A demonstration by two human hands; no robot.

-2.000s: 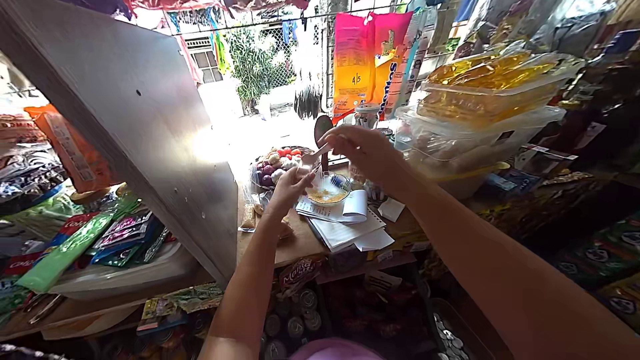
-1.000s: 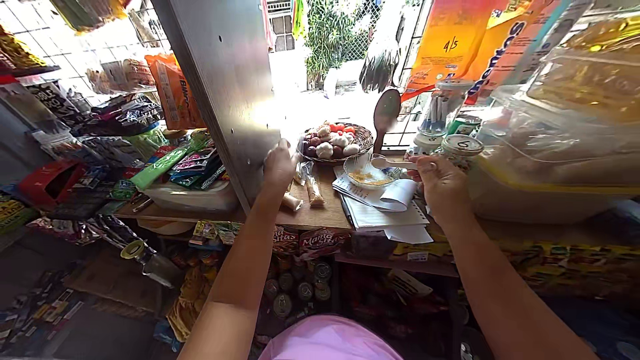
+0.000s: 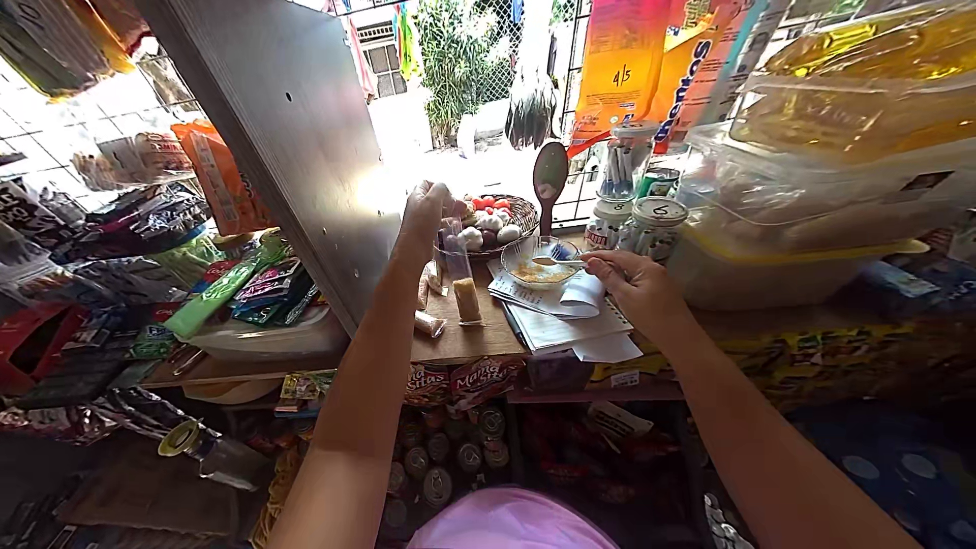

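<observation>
My left hand [image 3: 428, 206] is raised and pinches the top of a narrow clear plastic bag [image 3: 466, 299], which hangs upright with light brown granules in its lower part. My right hand [image 3: 629, 286] holds a spoon [image 3: 560, 261] by its handle, the bowl end over a clear glass bowl [image 3: 540, 282]. Some of the same light brown granules lie in the glass bowl, which rests on papers and a notebook [image 3: 560, 328]. Small filled plastic packets [image 3: 429, 324] lie on the wooden counter left of the hanging bag.
Behind the bowl stand a wicker basket [image 3: 526, 213] of garlic, onions and tomatoes, a dark hand mirror or paddle [image 3: 550, 179] and lidded jars [image 3: 659, 217]. Plastic tubs [image 3: 762, 267] are stacked at the right. A wooden panel [image 3: 305, 137] rises at the left.
The bag now hangs in plain view below my left hand. Both hands were close together two seconds ago and are now apart. My right hand has brought the spoon over the bowl.
</observation>
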